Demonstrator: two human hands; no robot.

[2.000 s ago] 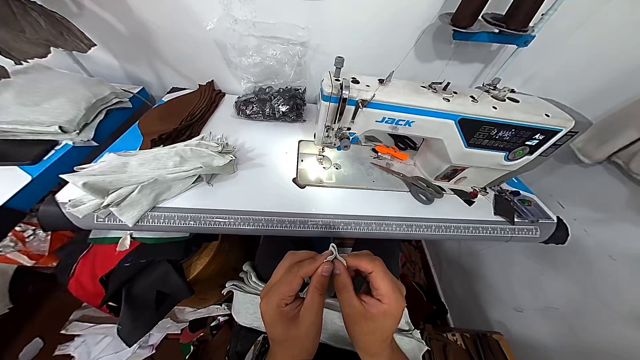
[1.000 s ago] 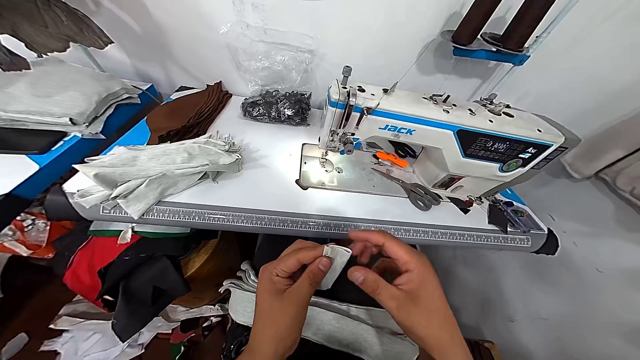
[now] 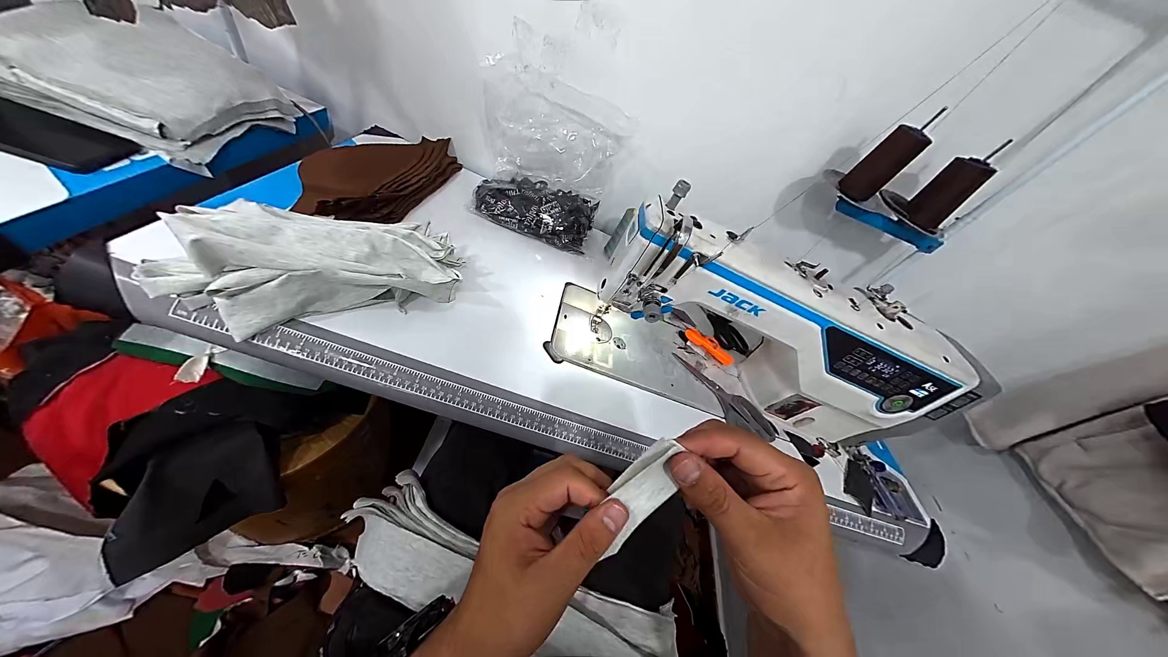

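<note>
A small folded piece of pale grey fabric [image 3: 643, 497] is held between both hands, below the front edge of the sewing table. My left hand [image 3: 547, 538] pinches its lower left part between thumb and fingers. At its upper right end, my right hand [image 3: 757, 502] grips it with thumb and forefinger. Beyond the hands stands a white and blue Jack sewing machine [image 3: 776, 310], its lamp lighting the needle plate [image 3: 584, 333]. Metal scissors [image 3: 744, 411] and an orange-handled tool [image 3: 709, 347] lie by the machine's arm. More pale grey fabric [image 3: 474, 570] lies below the hands.
On the table [image 3: 511, 365] are a pile of pale grey pieces [image 3: 301, 260], stacked brown pieces [image 3: 379, 178] and a clear bag of black items [image 3: 534, 214]. Brown thread cones [image 3: 949, 192] stand at right. Fabric scraps [image 3: 192, 456] lie at lower left.
The fabric, pinched edge-on between both hands two seconds ago, now shows its flat face. My right hand had come off it one second ago and now grips its upper end. The view has tilted.
</note>
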